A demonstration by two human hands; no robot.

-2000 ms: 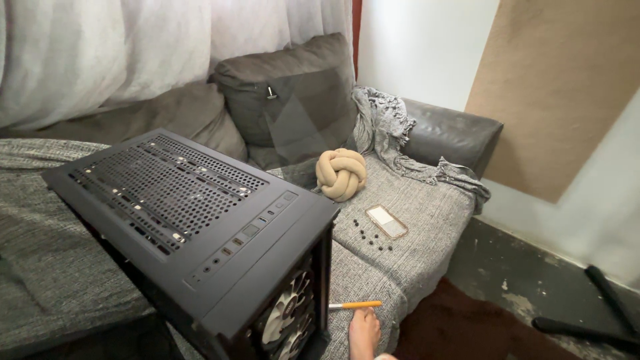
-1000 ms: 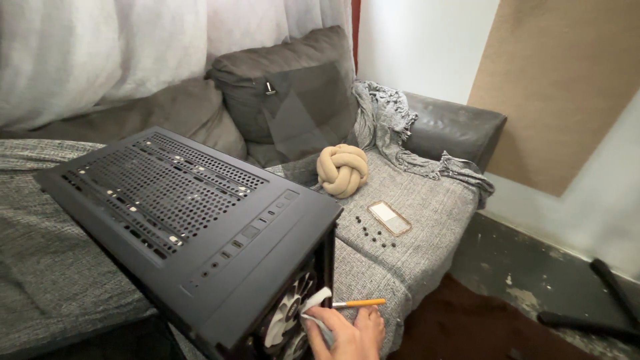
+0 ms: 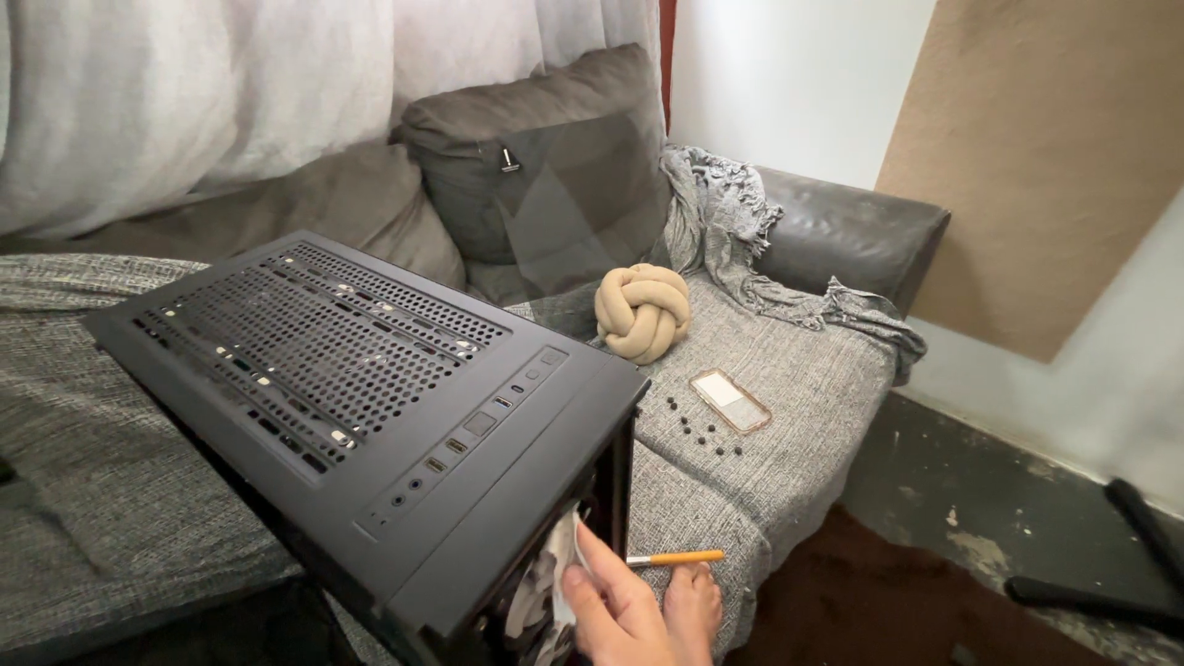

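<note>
A black computer case [image 3: 518, 499] with a perforated top panel [image 3: 314, 351] and a row of ports fills the left and middle. My right hand [image 3: 610, 592] reaches in from the bottom and pinches a crumpled white cloth or tissue [image 3: 566, 564] against the case's open end, where fan blades [image 3: 527, 601] show, partly hidden by the cloth. Just beyond the hand, a slim tool with an orange handle [image 3: 686, 558] lies on the sofa, its far end hidden behind the case. My left hand is out of view.
A grey sofa cover [image 3: 795, 370] carries a beige knotted cushion [image 3: 643, 313], a phone case [image 3: 731, 400] and several small black screws or similar parts [image 3: 701, 441]. A bare foot [image 3: 692, 606] rests beside the orange handle. Black bars [image 3: 1091, 601] lie on the floor at right.
Two seconds ago no hand was in view; my right hand has since come in with the white cloth. It now holds the cloth closer against the case's fan end.
</note>
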